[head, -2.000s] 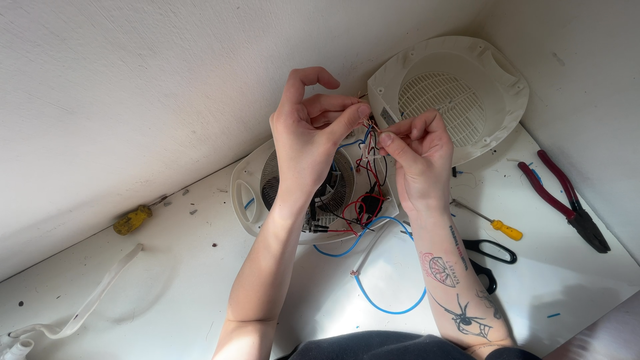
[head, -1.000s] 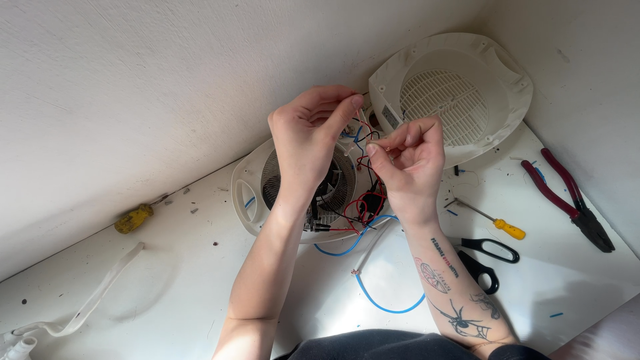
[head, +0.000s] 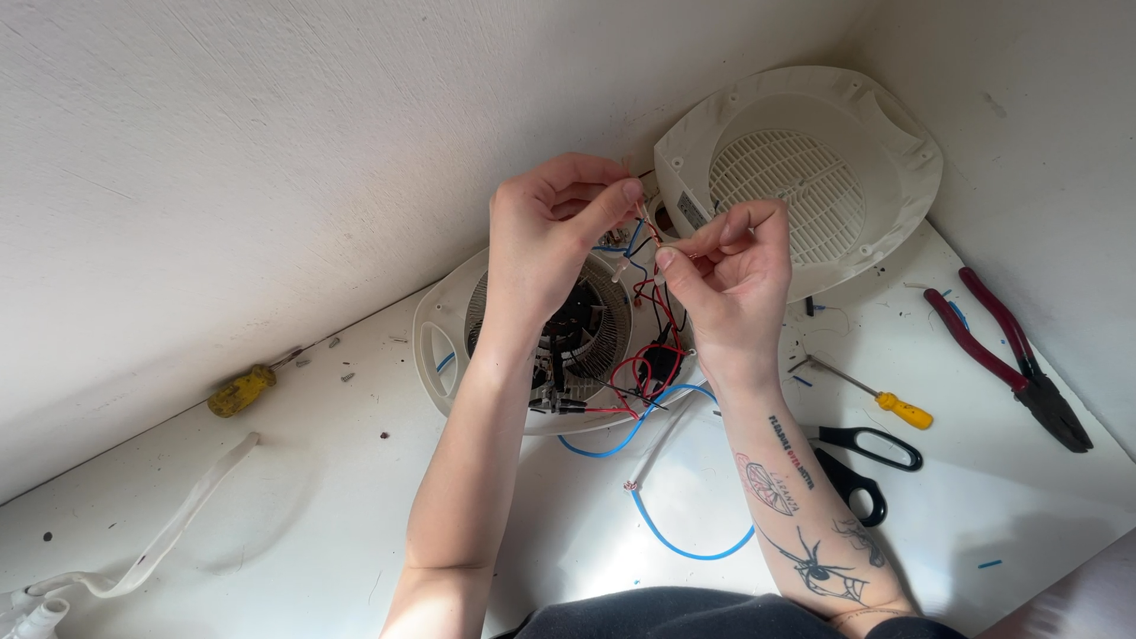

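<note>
My left hand [head: 568,222] pinches the upper end of thin stripped copper wire strands [head: 641,209] between thumb and fingertips. Just below and to the right, my right hand [head: 732,266] pinches the same wires lower down, near red and dark insulation. Beneath both hands lies an opened white plastic heater housing [head: 428,355] with a round fan and metal coil [head: 612,328] inside. Red wires [head: 632,368], black wires and blue wires run through its right side, around a small black part [head: 658,362]. My left forearm hides part of the housing.
A round grille cover [head: 901,160] leans at the back right. Right of my arm lie a small yellow screwdriver [head: 903,410], black-handled scissors [head: 874,448] and red-handled pliers [head: 1021,364]. A worn yellow screwdriver [head: 244,390], loose screws and a white cord [head: 191,506] are at left. A blue wire [head: 692,555] curls in front.
My hands stay over the housing and keep pinching wires; their fingertips have shifted slightly. The tools and the cover have stayed in place.
</note>
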